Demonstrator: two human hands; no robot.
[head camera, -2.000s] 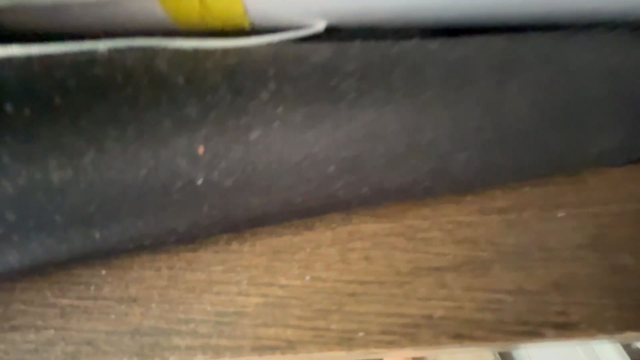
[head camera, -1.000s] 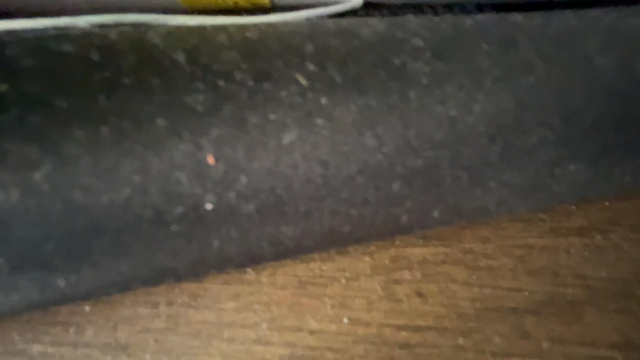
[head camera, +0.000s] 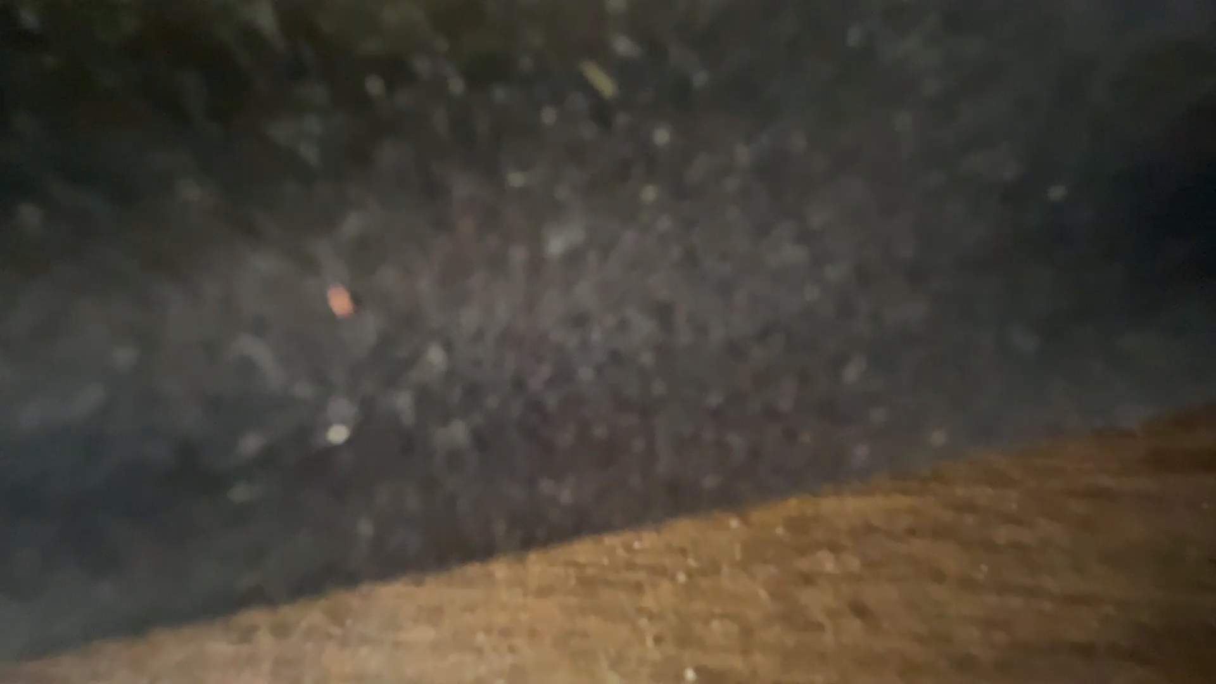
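Neither my left hand nor my right hand is in the head view, so what they hold or touch cannot be told. A dark grey to black surface (head camera: 608, 313), perhaps fabric, fills most of the view and is blurred. Pale specks are scattered over it, with a small orange-pink fleck (head camera: 340, 300) left of centre and a whitish speck (head camera: 337, 434) below that. A thin yellowish bit (head camera: 599, 80) lies near the top.
Brown wood-grained surface (head camera: 760, 589) runs along the bottom, bordering the dark surface on a slant that rises to the right. A few pale specks dot it.
The view has moved closer to the dark surface. The pale cord and the yellow patch at the top edge in the earlier frames are out of view.
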